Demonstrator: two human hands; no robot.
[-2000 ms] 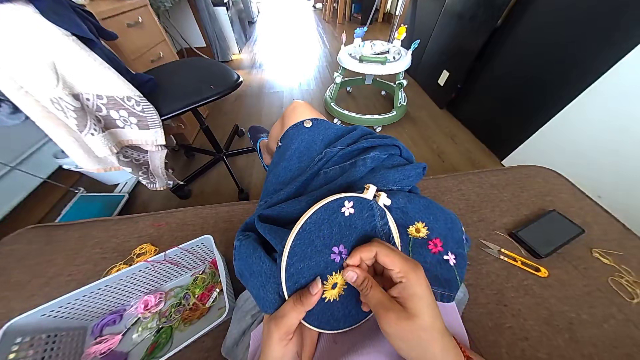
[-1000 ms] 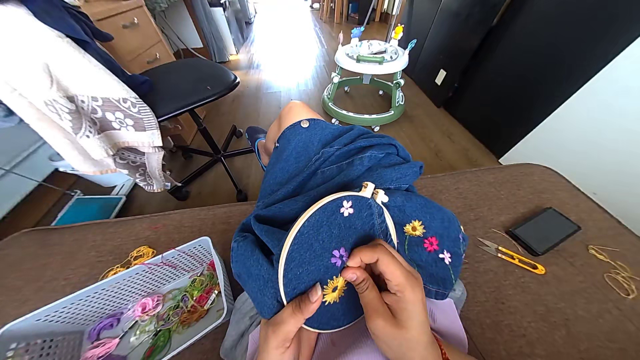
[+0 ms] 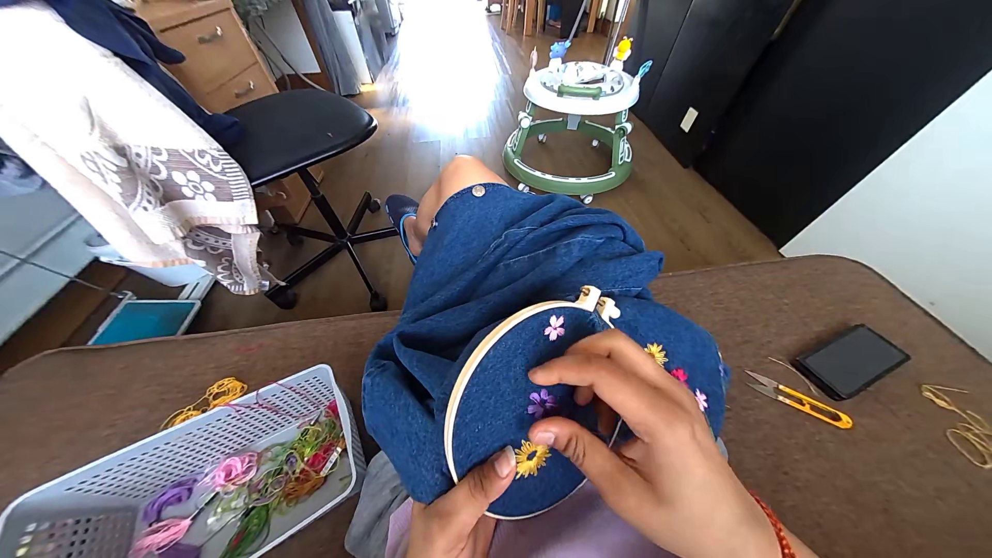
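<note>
Blue denim cloth [image 3: 496, 271] lies over the lap, part of it stretched in a round embroidery hoop [image 3: 465, 372]. My left hand [image 3: 469, 496] grips the hoop's lower left edge, thumb on top beside a yellow embroidered flower [image 3: 532, 459]. Over the hoop's right side is my right hand [image 3: 643, 442], thumb and index finger apart around a purple embroidered flower [image 3: 542, 403]; its other fingers are partly hidden, and no needle can be made out. A pink flower [image 3: 554, 328] is stitched near the hoop's screw [image 3: 598, 301]. More stitched flowers show on the denim at right.
A plastic basket [image 3: 349, 434] of embroidery threads [image 3: 256, 480] stands at left, beside yellow thread [image 3: 205, 403]. Yellow thread snips [image 3: 802, 399], a black phone [image 3: 852, 360] and loose thread [image 3: 969, 434] lie at right on the brown seat. Beyond are an office chair [image 3: 302, 128] and a baby walker [image 3: 573, 132].
My right thumb and index finger, close together over the hoop between the purple and yellow flowers before, have spread apart. My left hand keeps its hold on the hoop.
</note>
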